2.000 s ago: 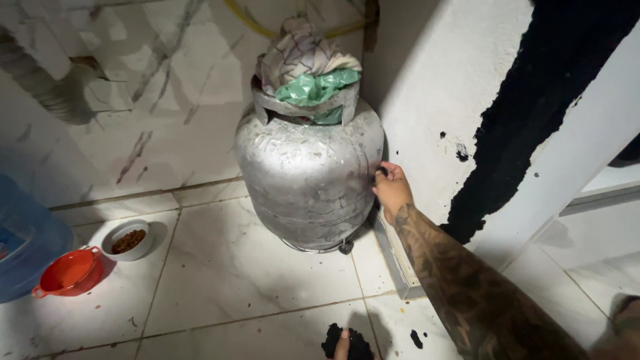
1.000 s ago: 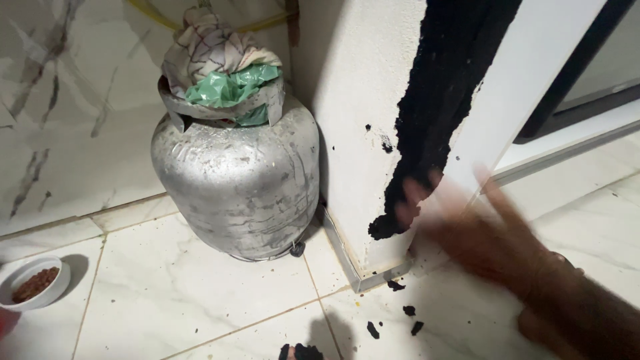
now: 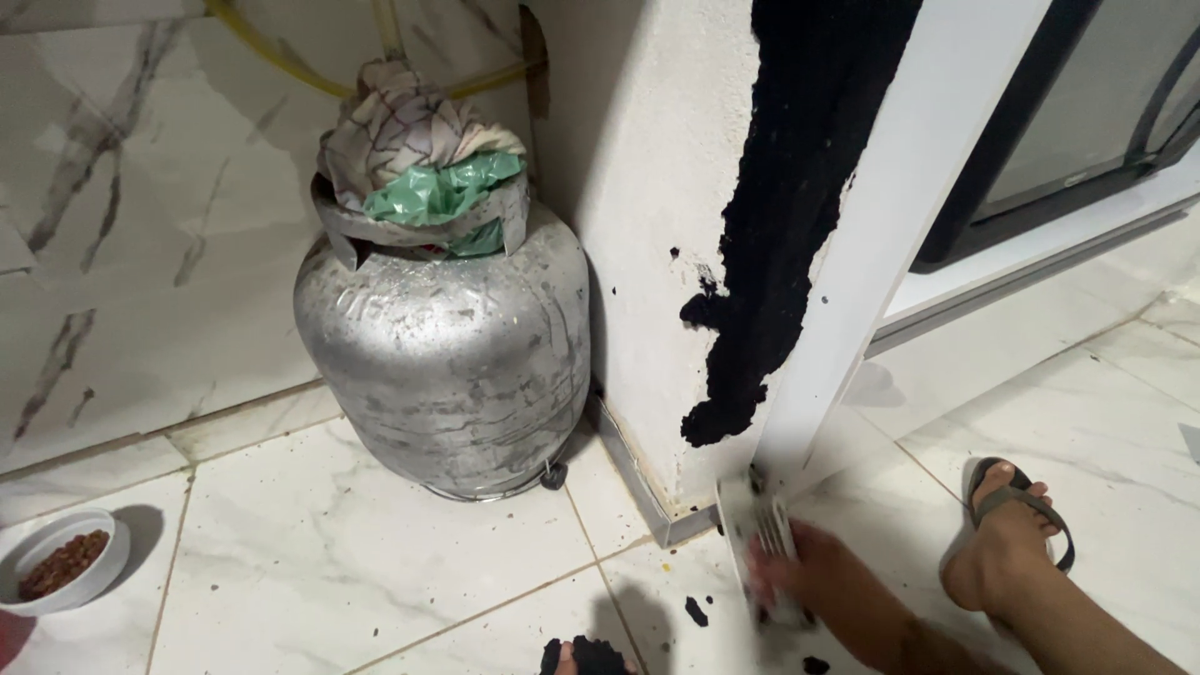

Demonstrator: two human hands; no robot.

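Note:
My right hand point(image 3: 792, 567), blurred, is low at the right, beside the foot of the white wall corner. Its fingers are closed around a pale, flat object point(image 3: 741, 525) with a slotted or tined part, too blurred to name. At the bottom edge, a fingertip of my left hand point(image 3: 566, 662) lies against a ragged black clump point(image 3: 600, 656); the rest of that hand is out of view. Above my right hand, a rough-edged black strip point(image 3: 773, 206) runs down the wall. Small black flakes point(image 3: 696, 611) lie on the floor tiles.
A silver gas cylinder point(image 3: 450, 366) stands left of the wall corner, topped by a cloth point(image 3: 398, 122) and green plastic point(image 3: 445, 192). A white bowl of brown pellets point(image 3: 108, 572) is at far left. A sandalled foot point(image 3: 1008, 544) rests at right, below a black-framed glass panel point(image 3: 1078, 112).
My right hand has moved from beside the cylinder, past the black strip, down to the floor by the corner. It now holds a pale object. The view has shifted right.

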